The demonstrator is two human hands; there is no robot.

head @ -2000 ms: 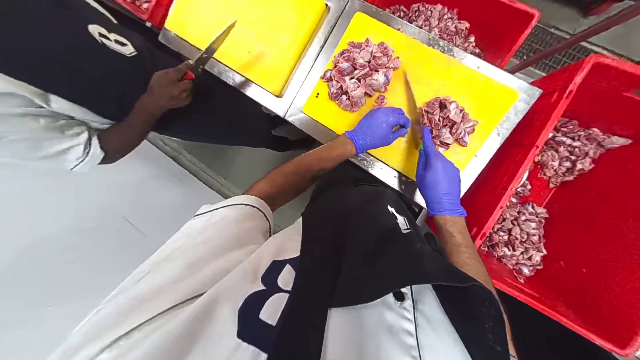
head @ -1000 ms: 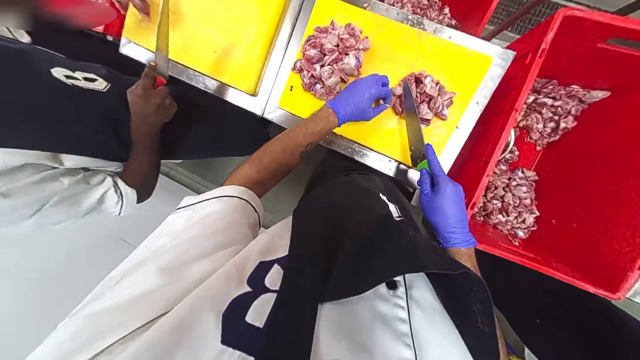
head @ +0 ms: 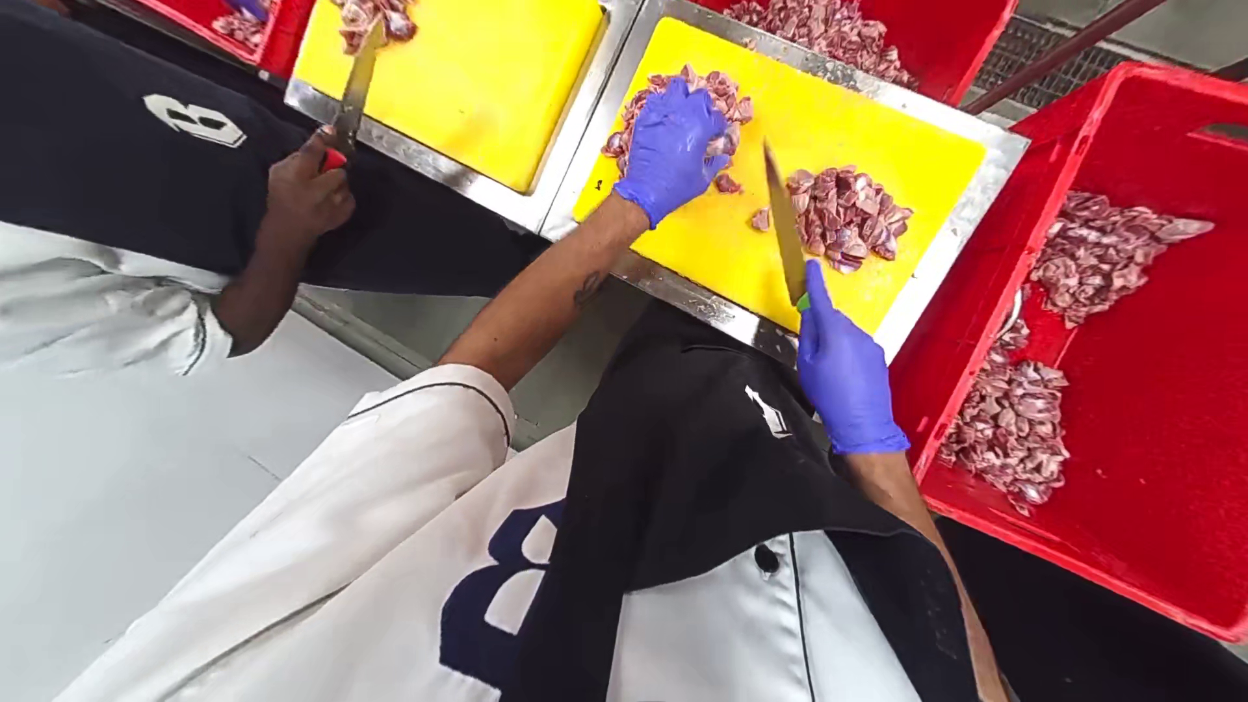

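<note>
My left hand (head: 673, 151), in a blue glove, rests on a pile of cut raw meat pieces (head: 733, 96) on the yellow cutting board (head: 721, 234). Its fingers are curled down among the pieces; whether it grips one is hidden. My right hand (head: 846, 375), also gloved, is shut on the green handle of a knife (head: 783, 224) at the board's near edge. The blade points away from me, just left of a second pile of meat pieces (head: 846, 216). One small piece lies left of the blade, and another beside the left pile.
A red crate (head: 1150, 409) with two meat heaps stands at right; another red crate (head: 960, 44) with meat is beyond the board. At left a co-worker's hand (head: 307, 185) holds a red-handled knife over a second yellow board (head: 468, 88). Metal trays frame both boards.
My left hand has moved from the middle of the board onto the left meat pile. The knife blade has shifted from the right pile to its left side. Meat now shows on the co-worker's board.
</note>
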